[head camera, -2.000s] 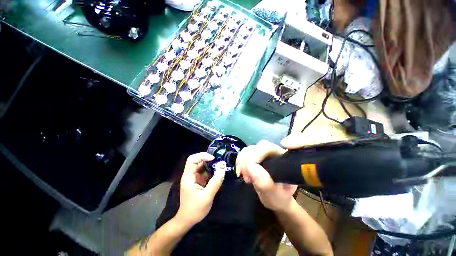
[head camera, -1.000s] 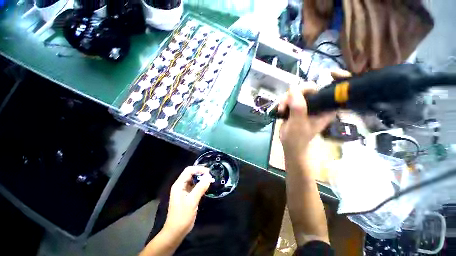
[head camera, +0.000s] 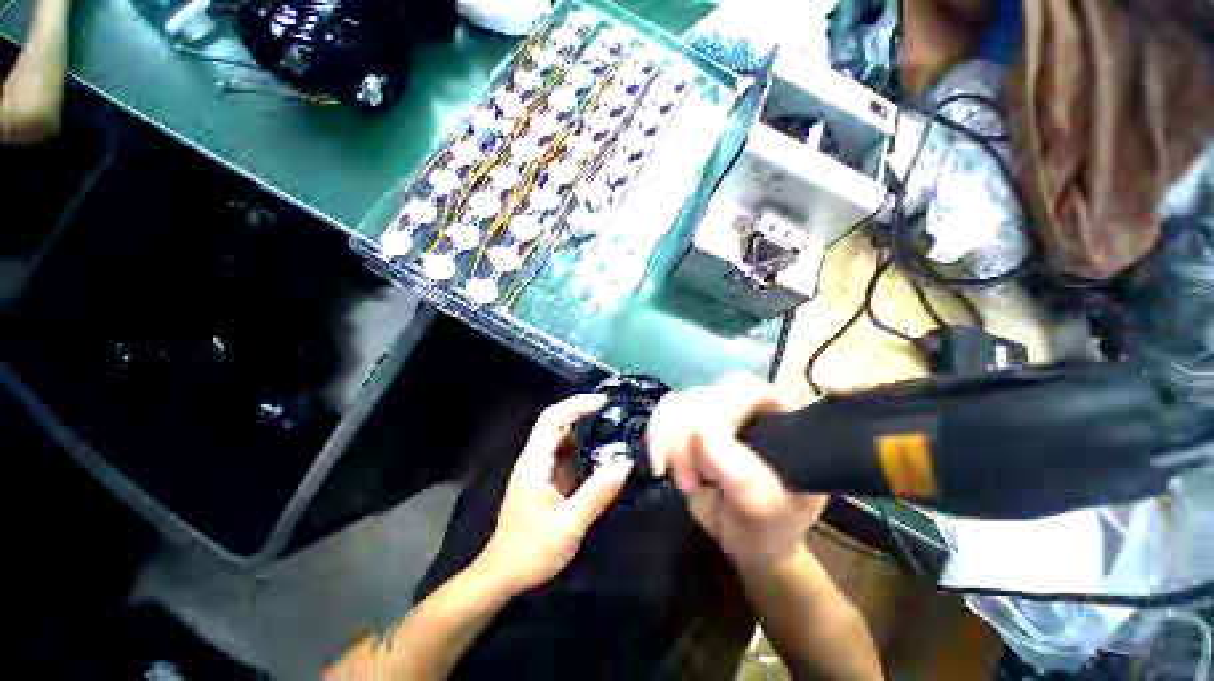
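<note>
A round glossy black housing (head camera: 620, 415) is held over the dark-clothed lap, just off the bench edge. My left hand (head camera: 543, 512) grips its left and lower rim, with the thumb at a small whitish piece inside. My right hand (head camera: 726, 466) is closed around the front of a black electric screwdriver (head camera: 1012, 439) with an orange band. The screwdriver lies roughly level, its front end at the housing. Its tip and the housing's right side are hidden by my right hand.
A clear tray (head camera: 533, 349) of white wired modules lies on the green bench (head camera: 253, 127). Right of it stands a grey-white screw feeder (head camera: 786, 186). A black bin (head camera: 300, 486) is at the left. A power adapter (head camera: 983, 349) and cables lie right. Another person's forearm (head camera: 36, 80) shows at top left.
Since one second ago, my right hand and the screwdriver have moved from the feeder down to the housing. The view has shifted. A forearm has appeared at top left.
</note>
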